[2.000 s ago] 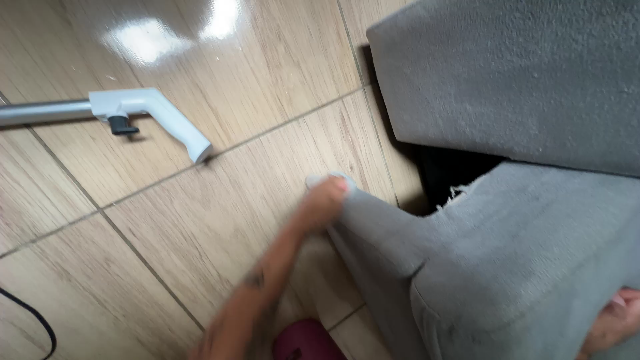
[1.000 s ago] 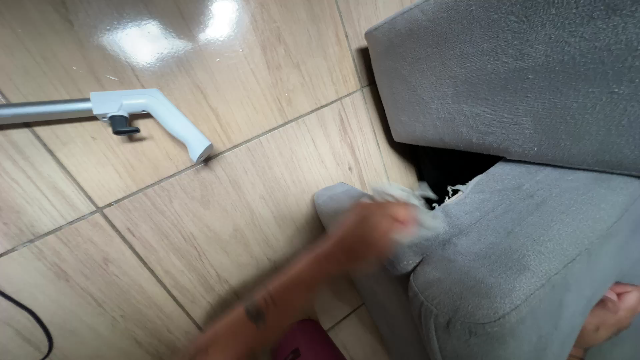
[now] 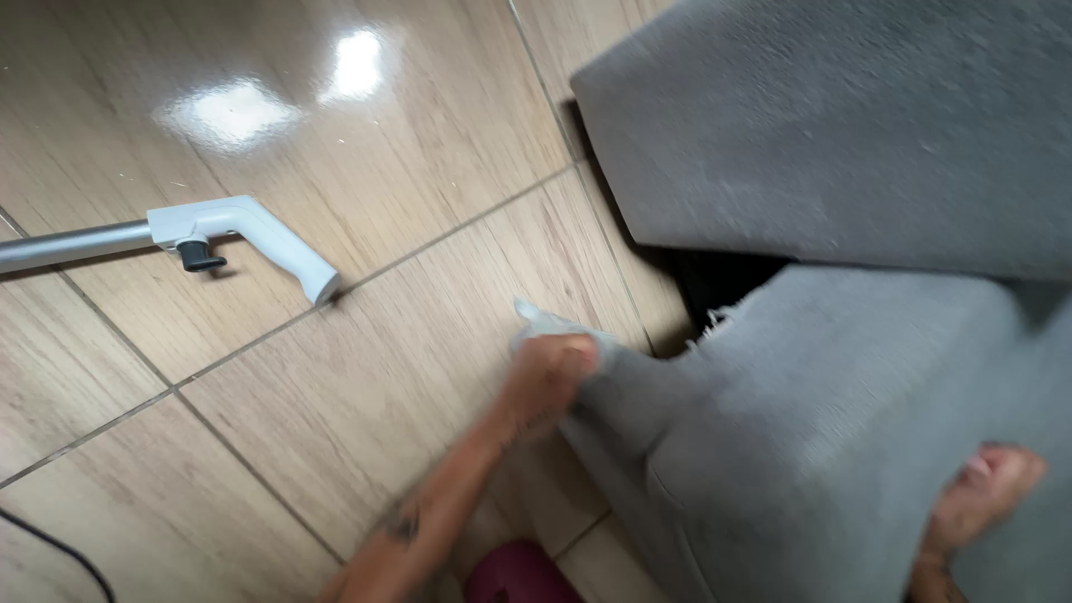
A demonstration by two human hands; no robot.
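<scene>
My left hand (image 3: 553, 368), blurred, is closed on a pale cloth (image 3: 544, 318) at the outer end of the grey sofa's armrest (image 3: 636, 385). The cloth sticks out beyond the fist, over the floor. At the lower right my right hand (image 3: 988, 486) is over the grey upholstery (image 3: 837, 419) with its fingers curled; whether it holds anything is unclear. Frayed white threads (image 3: 712, 327) stand out along the upholstery edge beside a dark gap.
Another grey upholstered section (image 3: 796, 134) lies at the upper right. A vacuum cleaner's handle (image 3: 276, 243) on a metal tube rests on the tiled floor (image 3: 419, 276) at left. A black cable (image 3: 59, 544) runs at lower left, and a maroon object (image 3: 519, 574) is at the bottom.
My left hand with the cloth has moved left, away from the frayed edge where it was a second ago. My right hand has come further into view over the upholstery.
</scene>
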